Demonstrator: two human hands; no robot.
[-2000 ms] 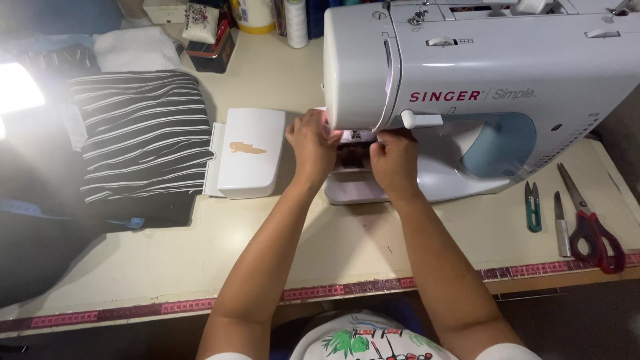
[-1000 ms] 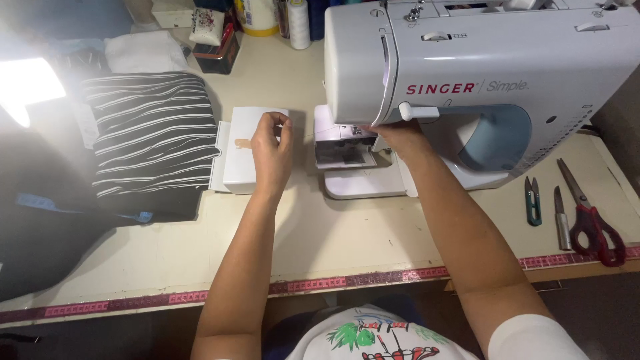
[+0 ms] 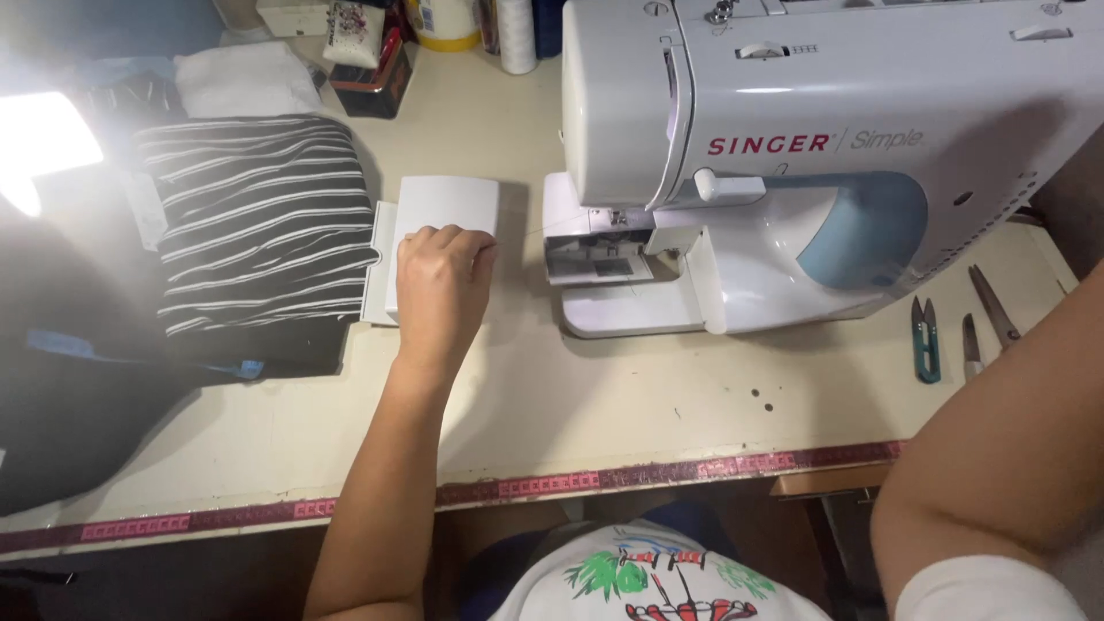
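Note:
My left hand (image 3: 446, 280) rests over the white plastic accessory box (image 3: 448, 200), fingers bent and fingertips near its right side; whether it holds anything small cannot be told. A thin thread runs from near that hand toward the sewing machine. The white Singer sewing machine (image 3: 776, 95) stands to the right, its bobbin area (image 3: 604, 259) exposed below the needle. My right hand is outside the view; only the right arm shows at the right edge.
Striped black fabric (image 3: 259, 224) lies at the left by a bright lamp. Thread snips (image 3: 926, 345), a small blade (image 3: 972, 341) and scissors (image 3: 992, 302) lie right. A pincushion (image 3: 354, 34), a tin (image 3: 375, 84) and a thread spool (image 3: 517, 34) stand behind. A measuring tape (image 3: 552, 485) edges the table.
My left hand has moved left from the machine to the white box. My right hand has left the needle area and gone out of view to the right.

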